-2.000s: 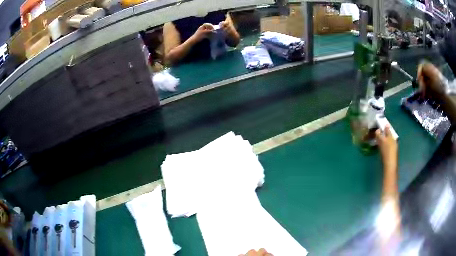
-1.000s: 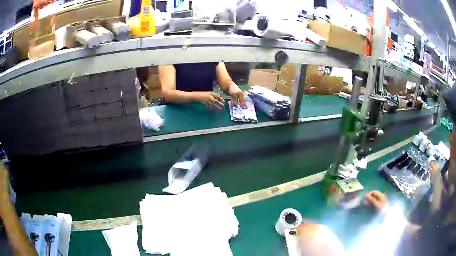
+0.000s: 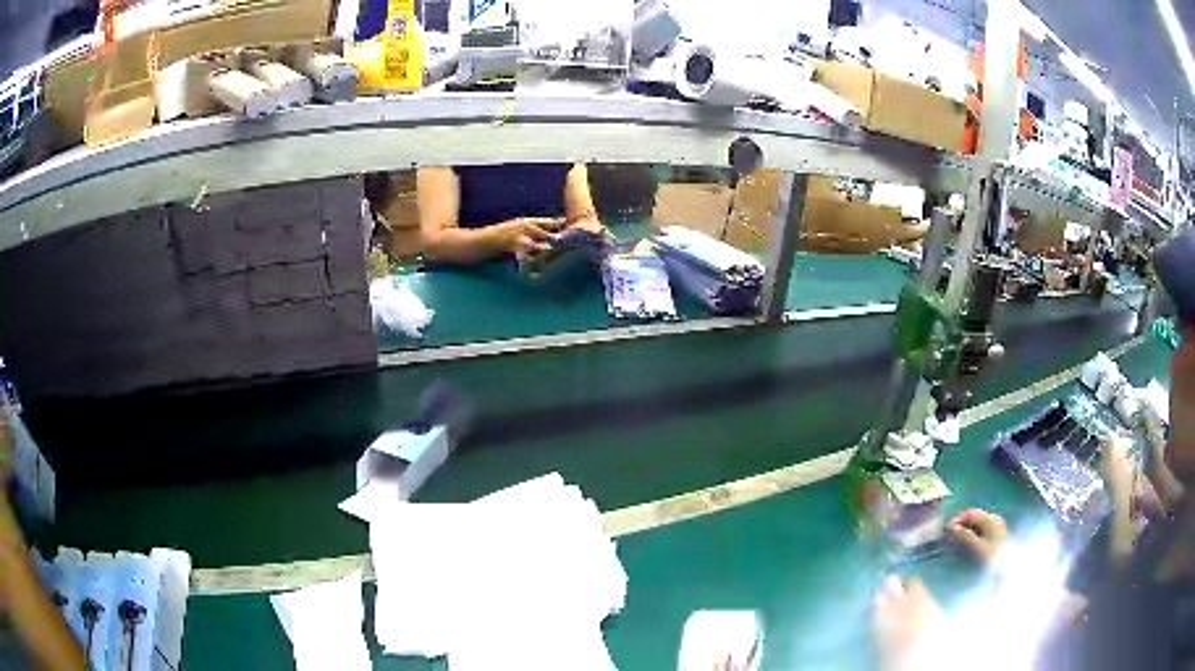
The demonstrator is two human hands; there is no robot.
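Observation:
A stack of white paper sheets lies on the green bench at bottom centre, with a separate white piece at its left. White-blue packages with dark round-headed pieces stand in a row at lower left. An open white box lies on the dark conveyor, a blurred dark shape behind it. A small white item is cut by the bottom edge. Neither of my hands can be made out. A bare forearm shows at the left edge; whose it is cannot be told.
A green lever press stands at right, a neighbour's hands beside it. A tray of dark parts lies beyond. A person across the belt handles something dark near printed packs. A loaded metal shelf spans above.
The view has risen since the first frame. The open box has moved left on the belt. The white round item at bottom right is gone from its spot; a flatter white item shows lower left of there.

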